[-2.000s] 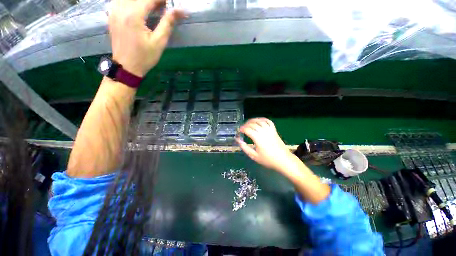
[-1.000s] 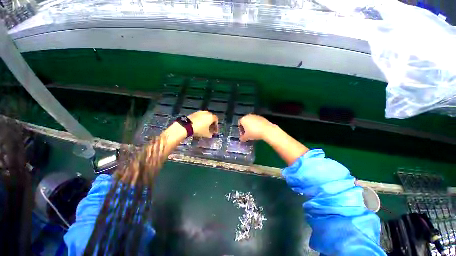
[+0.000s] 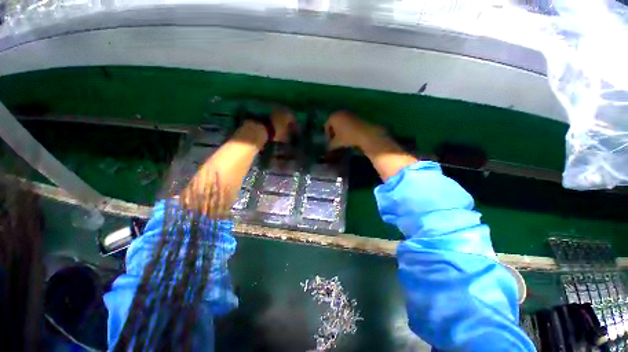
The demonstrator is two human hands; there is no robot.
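A blister tray (image 3: 323, 221) with rectangular pockets lies beyond the bench edge strip. Silvery boards (image 3: 321, 188) sit in its near pockets. My left hand (image 3: 281, 130) is over the far middle of the tray, fingers curled and blurred; whether it holds anything cannot be told. My right hand (image 3: 344, 132) is over the tray's far right part, fingers curled down, fingertips dark and blurred; its grip cannot be told. A pile of small silver components (image 3: 334, 309) lies on the dark-green bench, nearer than the tray.
A plastic bag (image 3: 595, 103) hangs at upper right. A grey shelf edge (image 3: 275, 58) crosses the top. Boards in a tray (image 3: 592, 292) and a black box (image 3: 568, 328) are at lower right. A cup rim (image 3: 518, 282) shows behind my right sleeve. Dangling dark strands cover my left forearm.
My left hand came down from the upper shelf to the tray. Both hands then moved from the tray's near pockets to its far part, uncovering boards in the near rows. The view has shifted.
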